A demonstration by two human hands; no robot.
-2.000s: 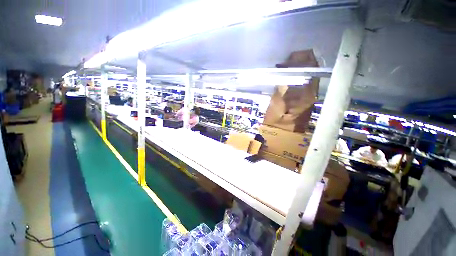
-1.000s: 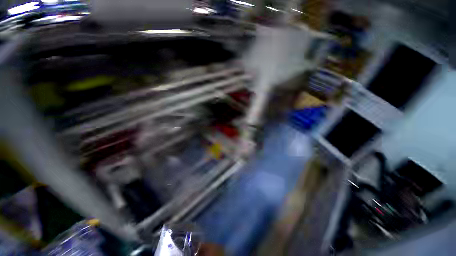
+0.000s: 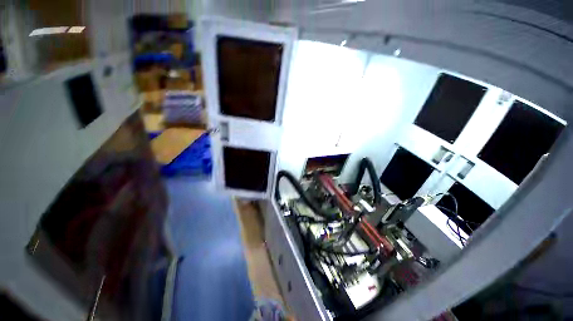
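No hand shows in the frame. A shiny, blurred clear item (image 3: 269, 310), perhaps a clear plastic pack, is cut off by the bottom edge; what holds it is hidden. To the right, the open white machine shows its bed (image 3: 361, 291) with metal fixtures, small blocks and cables. Long red rails (image 3: 358, 216) run across the bed. Thick black curved conduits (image 3: 369, 178) loop over it at the back and left. A dark rectangular opening (image 3: 325, 164) is in the white inner wall.
A white door (image 3: 248, 135) with two dark windows stands open beside the machine. A blue floor strip (image 3: 204, 251) runs along the aisle. Blue pallets (image 3: 191, 158) and boxes stand behind. A blurred grey and dark reddish structure (image 3: 107, 207) is on the left. A white frame edge crosses lower right.
The view has swung from the long line with its shelf and clear packs, past a blurred aisle, to the open machine. The stacked packs have left the view.
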